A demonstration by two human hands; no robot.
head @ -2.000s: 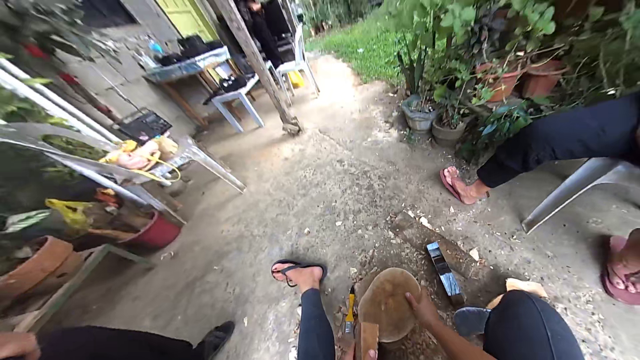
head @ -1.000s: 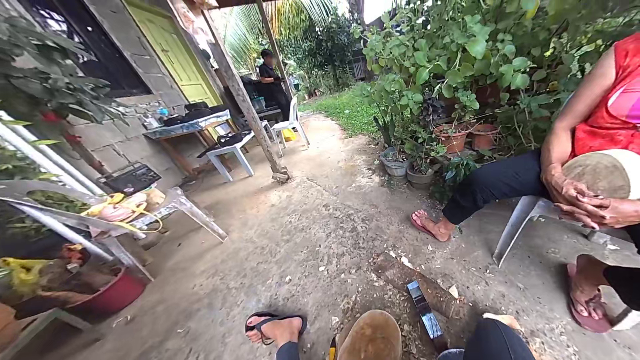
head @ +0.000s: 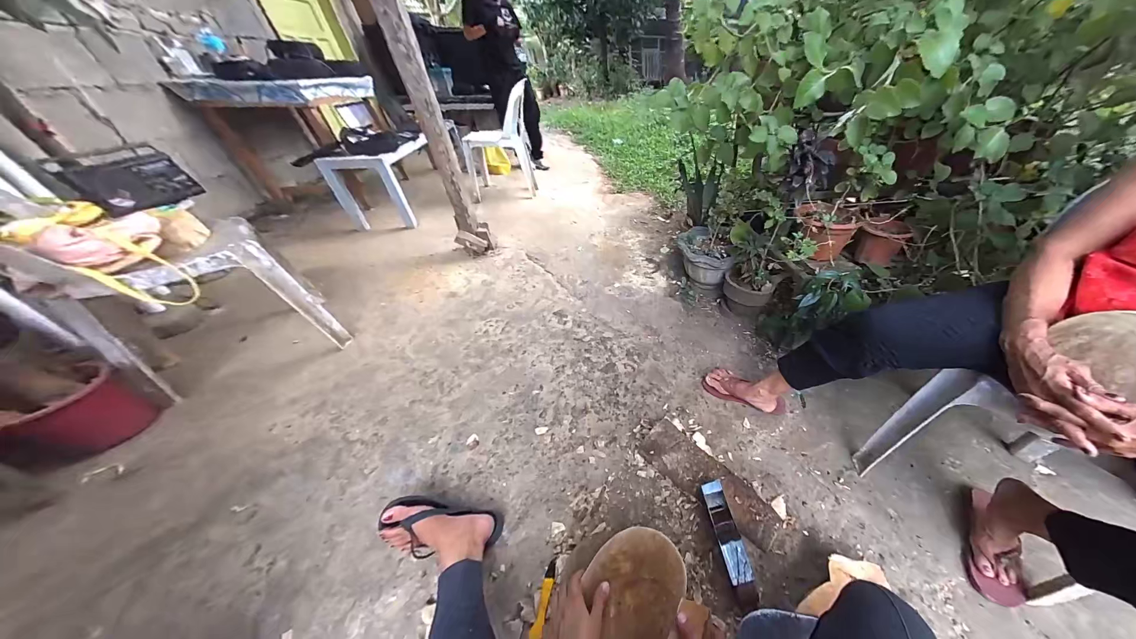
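A rounded brown wooden piece (head: 641,577) is between my hands at the bottom of the view, tilted up on its edge. My left hand (head: 581,612) holds its left side, fingers on the near face. My right hand (head: 697,621) is at its lower right, mostly cut off by the frame, by a small light wooden block (head: 694,612). A yellow-handled tool (head: 542,603) lies just left of my left hand. To the right, a metal-topped hand plane (head: 729,541) rests on the ground beside a flat board (head: 710,470).
Wood chips litter the concrete ground. A seated person at right rests clasped hands on a round pale object (head: 1096,351). Potted plants (head: 706,259) stand behind. A wooden post (head: 435,115), a white chair (head: 501,138), a low white table (head: 377,164) and a red tub (head: 80,417) stand farther off.
The wooden piece, whose wide hollow-looking face showed two seconds ago, now stands tilted on edge. The seated person's hands and round object came into view as the view shifted.
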